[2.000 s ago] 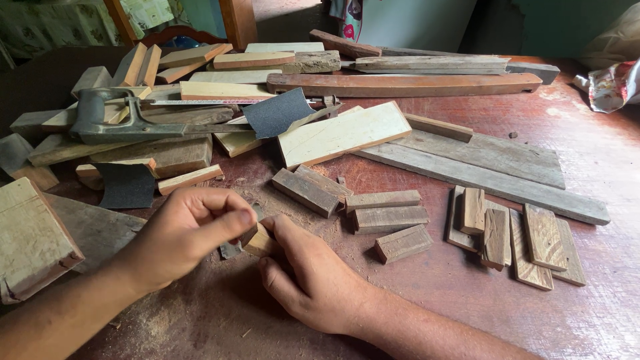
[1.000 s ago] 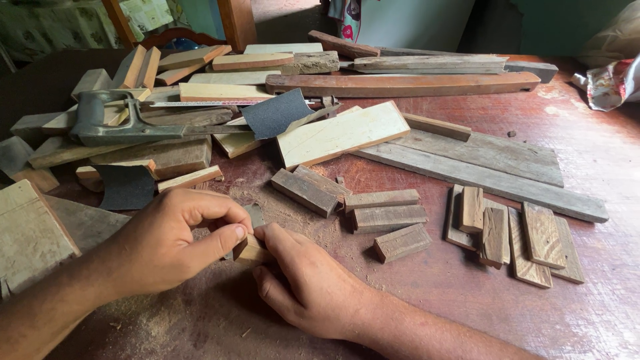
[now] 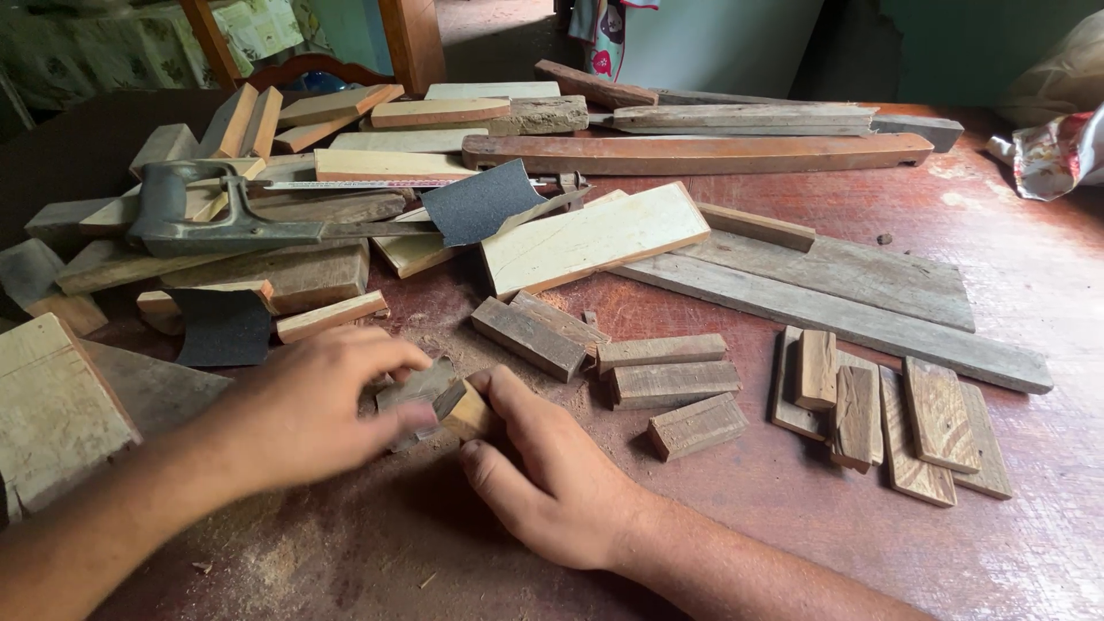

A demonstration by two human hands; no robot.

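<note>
My right hand (image 3: 552, 470) grips a small wooden block (image 3: 472, 416) between thumb and fingers, low at the centre. My left hand (image 3: 332, 405), slightly blurred, is at the block's left end with thumb and fingers apart; whether it touches the block I cannot tell. Beneath and behind the fingers lies a thin greyish piece (image 3: 418, 388), partly hidden. Several short dark wood blocks (image 3: 677, 384) lie to the right of my hands. Behind my left hand stands a curled piece of black sandpaper (image 3: 222, 326). Another sandpaper sheet (image 3: 483, 203) rests over the frame of a hacksaw (image 3: 233, 216).
Wood offcuts are piled at the back left. A pale board (image 3: 595, 237) lies mid-table, with long grey planks (image 3: 845, 315) to its right. Small brown slats (image 3: 940, 414) are grouped at the right. A reddish curved wooden bar (image 3: 699, 153) spans the back. Sawdust covers the tabletop near my hands.
My left thumb and fingers have spread apart beside the block since a second ago. My right hand keeps its grip on the block.
</note>
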